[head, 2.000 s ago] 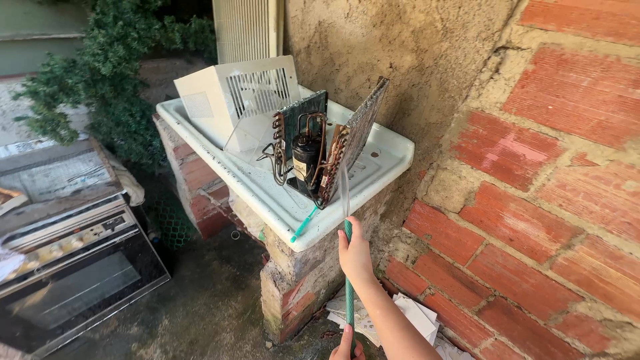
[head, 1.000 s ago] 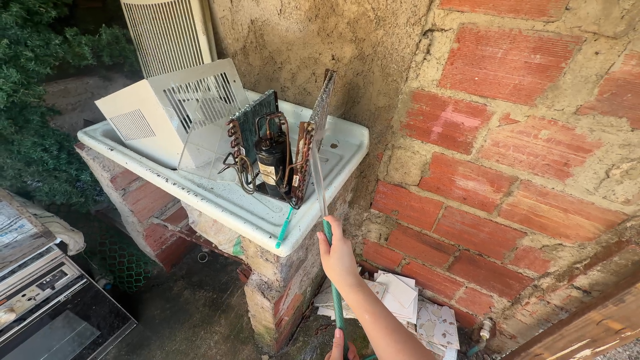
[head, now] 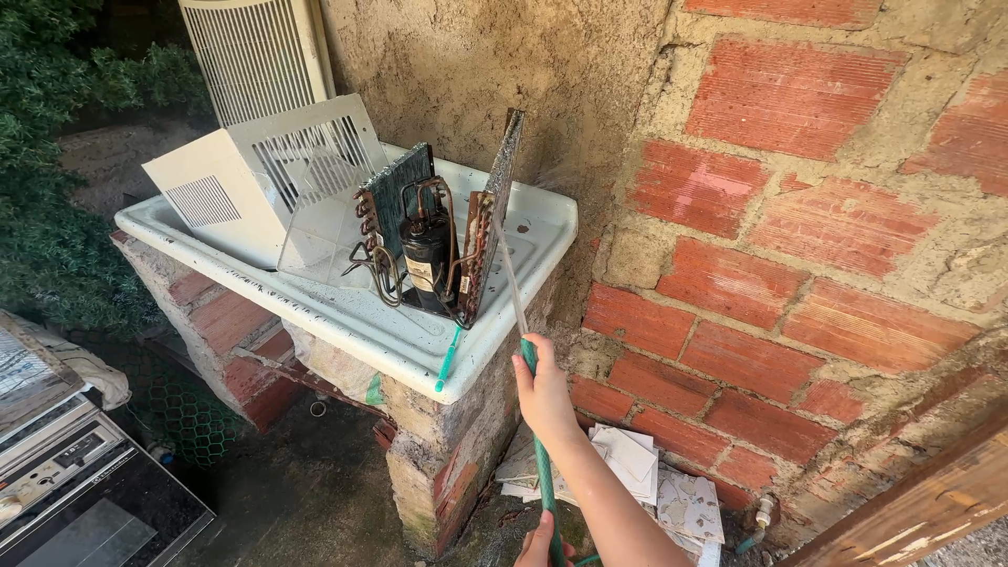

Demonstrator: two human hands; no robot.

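Observation:
My right hand grips a green garden hose near its end, thumb at the mouth. Lower down, my left hand is closed round the same hose, partly cut off by the bottom edge. A water jet runs from the hose to the right-hand finned coil of an air conditioner's inner unit. Between this coil and a second finned coil stands a black compressor with copper pipes. The unit rests in a white enamel sink. A green toothbrush-like handle lies at the front corner.
A cream metal casing and a clear plastic sheet sit in the sink's left part. Behind stands a slatted grille. A brick wall rises at right, tile pieces lie below, and an old stove is lower left.
The view has swung to the right, bringing more brick wall in. Both hands stay on the hose, and the jet still meets the right-hand coil.

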